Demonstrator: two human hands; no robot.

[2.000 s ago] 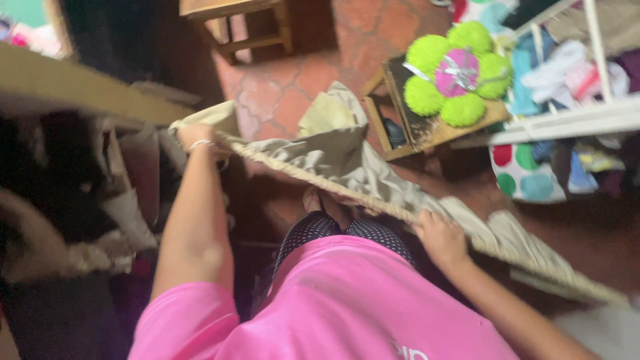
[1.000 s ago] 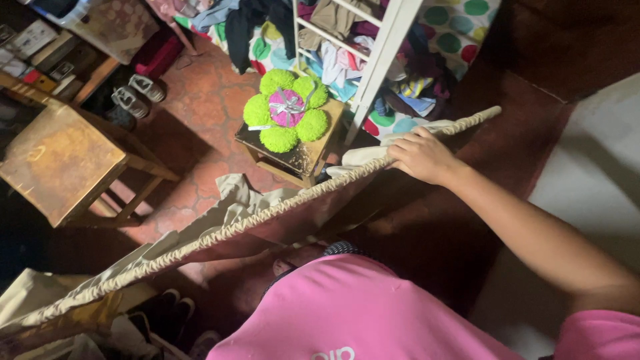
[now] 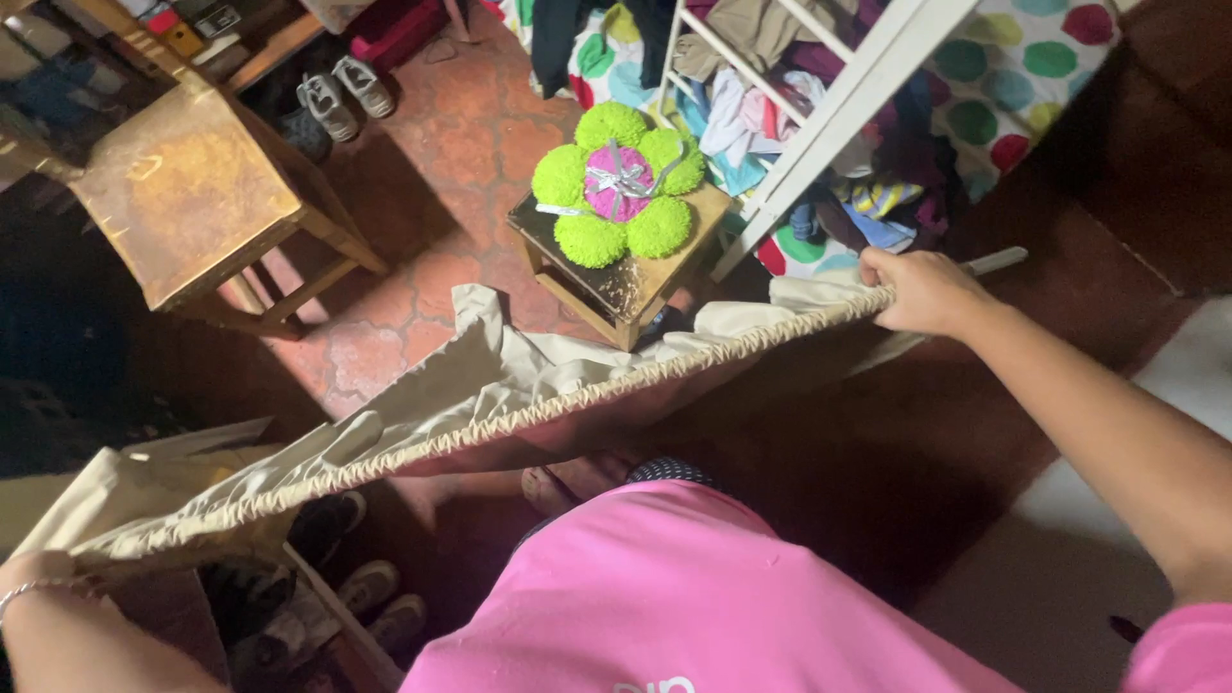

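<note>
A cream cloth curtain (image 3: 423, 375) hangs gathered along a long rod, whose bare pale end (image 3: 997, 261) sticks out at the right. My right hand (image 3: 914, 289) is closed around the rod and the gathered fabric near that end. At the lower left edge, my left hand (image 3: 43, 573), with a bracelet at the wrist, is at the other end of the curtain; its fingers are mostly cut off or hidden. The rod runs slantwise across the front of my body, higher at the right of the view.
Beyond the curtain, a small wooden table (image 3: 707, 226) bears a green and pink flower-shaped cushion (image 3: 616, 188). A wooden chair (image 3: 183, 183) stands left, near sneakers (image 3: 332, 104). A white ladder (image 3: 837, 115) rises beside heaped clothes (image 3: 760, 106). More shoes (image 3: 371, 587) lie below left.
My right hand has moved along the rod toward its end, and less bare or covered rod shows past it than one second ago. My left hand, out of view then, shows at the left edge.
</note>
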